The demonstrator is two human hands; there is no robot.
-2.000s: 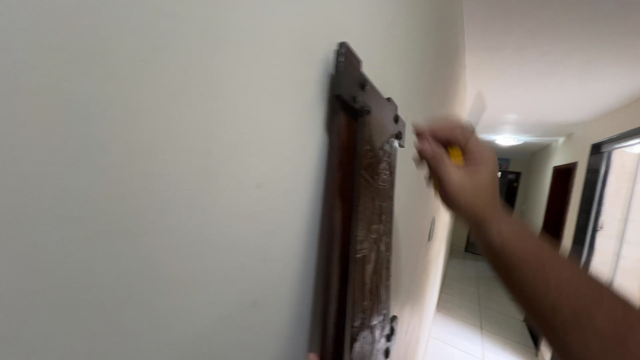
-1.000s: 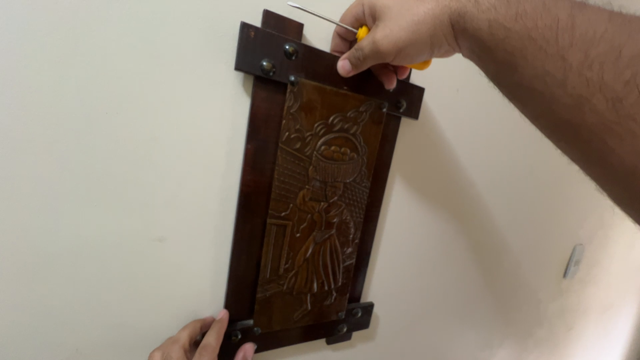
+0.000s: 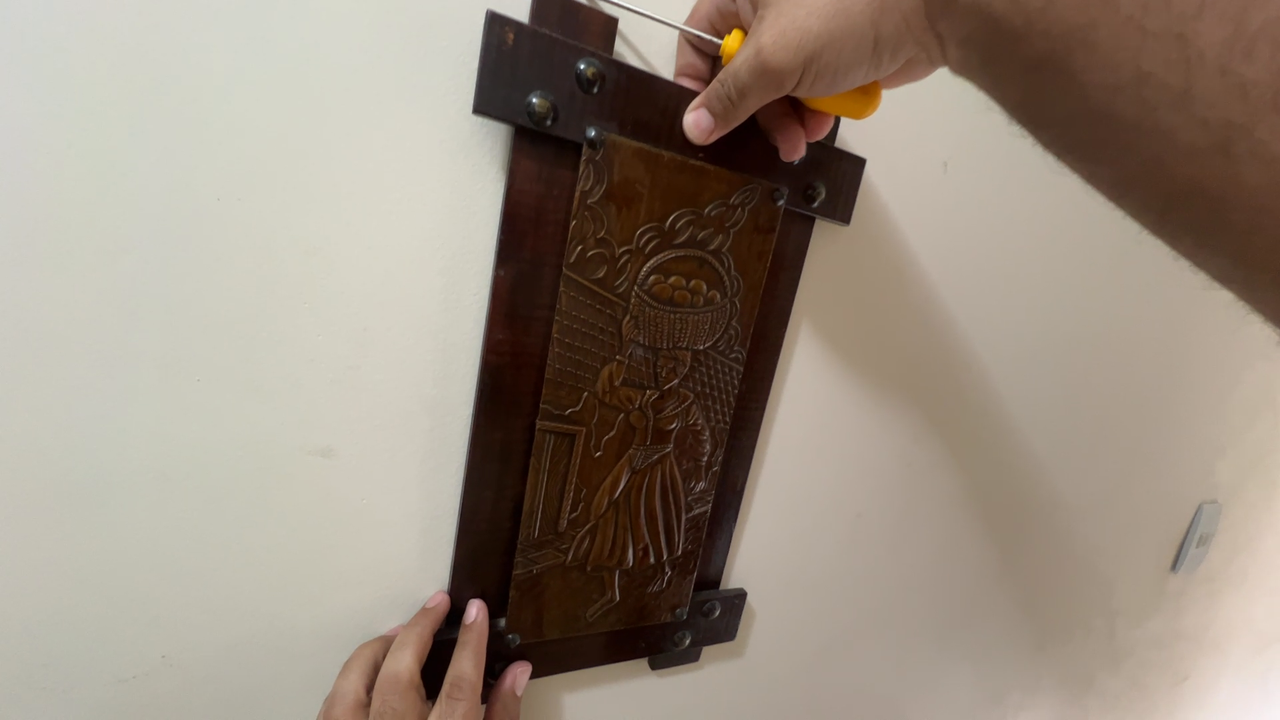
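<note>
A dark wooden frame (image 3: 500,340) with round studs at its lapped corners holds a carved relief panel (image 3: 650,400) of a figure bearing a basket of round fruit. It lies against the wall, its top leaning to the right. My right hand (image 3: 790,60) grips the frame's top rail, thumb on the front, and also holds a screwdriver with a yellow handle (image 3: 845,102); the shaft points to the upper left. At the frame's lower left corner rest the fingers of my left hand (image 3: 430,670), on the front and edge.
Behind the frame is a pale painted wall (image 3: 250,300) with faint marks. A light switch plate (image 3: 1197,537) is on the wall at the lower right. The frame and arm cast soft shadows on the wall.
Two seconds ago my right hand was off the frame, beside its top; now it grips the top rail. The view has swung to face the panel.
</note>
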